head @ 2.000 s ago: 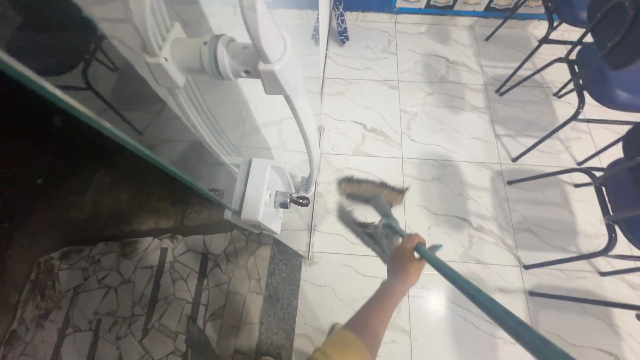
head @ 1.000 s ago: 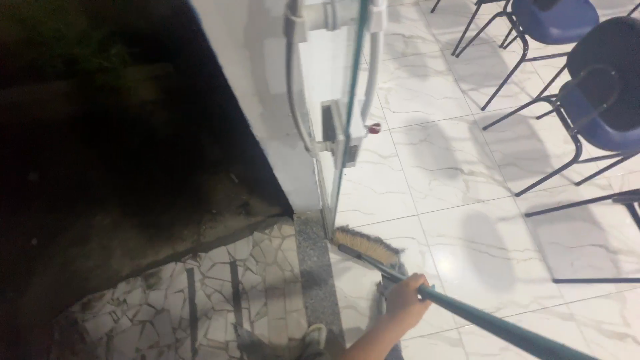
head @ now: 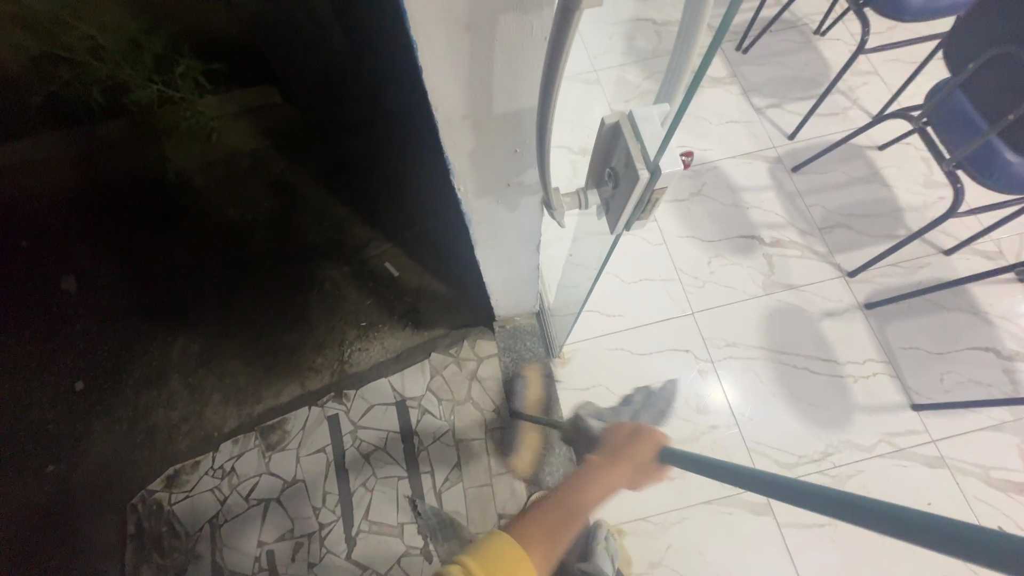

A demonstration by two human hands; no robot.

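My left hand [head: 632, 456], at the end of an arm in a yellow sleeve, is closed around the blue-green handle [head: 808, 496] of a broom. The handle runs off to the lower right. The blurred broom head [head: 528, 424], with tan bristles, is over the grey speckled threshold strip [head: 520, 344], between the mosaic paving and the white tiles. Just above my hand is a blurred grey cloth-like thing [head: 632, 404]; whether I hold it is unclear. My right hand is out of view.
A glass door [head: 596, 280] with a lock [head: 620, 172] and a curved pull handle [head: 548, 112] stands beside a white wall end [head: 496, 160]. Blue chairs [head: 976, 136] are at the upper right. Broken-tile paving [head: 296, 472] borders dark ground [head: 240, 320] at the left.
The broom head has moved from the white tiles beside the glass door to the threshold strip. My left hand stays closed on the handle. The view has shifted.
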